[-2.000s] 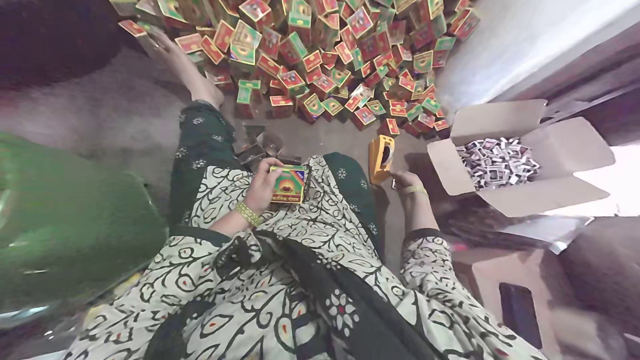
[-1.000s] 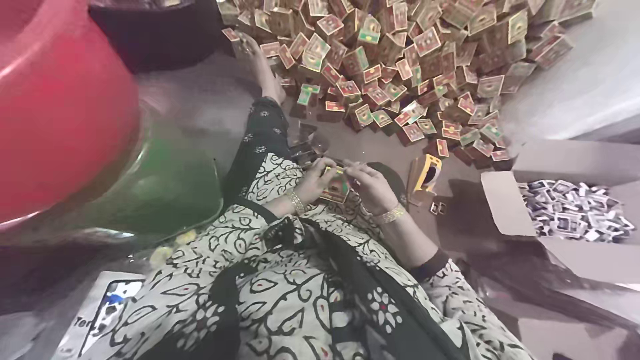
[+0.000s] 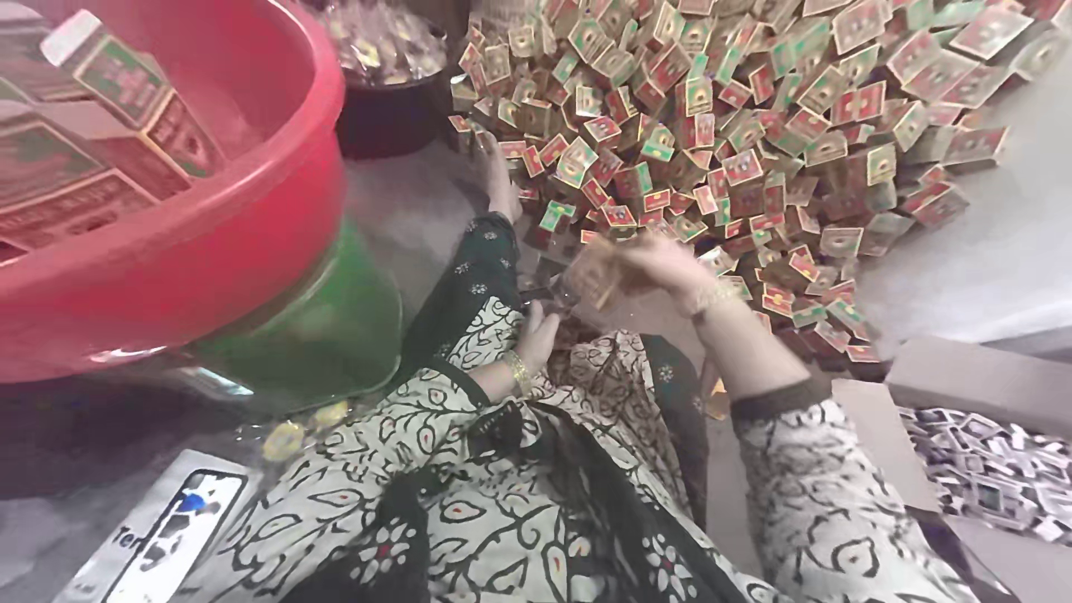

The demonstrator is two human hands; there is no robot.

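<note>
My right hand (image 3: 666,268) is raised over my lap, its fingers on a small printed cardboard box (image 3: 593,272) that is blurred. Below and to the left of that box, my left hand (image 3: 536,335) is above my lap with its fingers curled; whether it holds anything is unclear. A dark item, too blurred to name, shows just above the left fingers. Beyond my hands, a large heap of small red and green printed boxes (image 3: 741,167) spreads over the floor. The yellow item at my right knee (image 3: 716,400) is mostly hidden by my right arm.
At the left, a red plastic tub (image 3: 322,109) holds larger printed boxes, above a green container (image 3: 335,335). Behind stands a dark tub (image 3: 389,117) with wrapped items. An open carton (image 3: 963,368) of small pale pieces is at the right, and a printed packet (image 3: 172,536) at lower left.
One second ago both hands were together at a small box over my lap. My right hand has moved forward, away from the left, with a box. The view has turned left.
</note>
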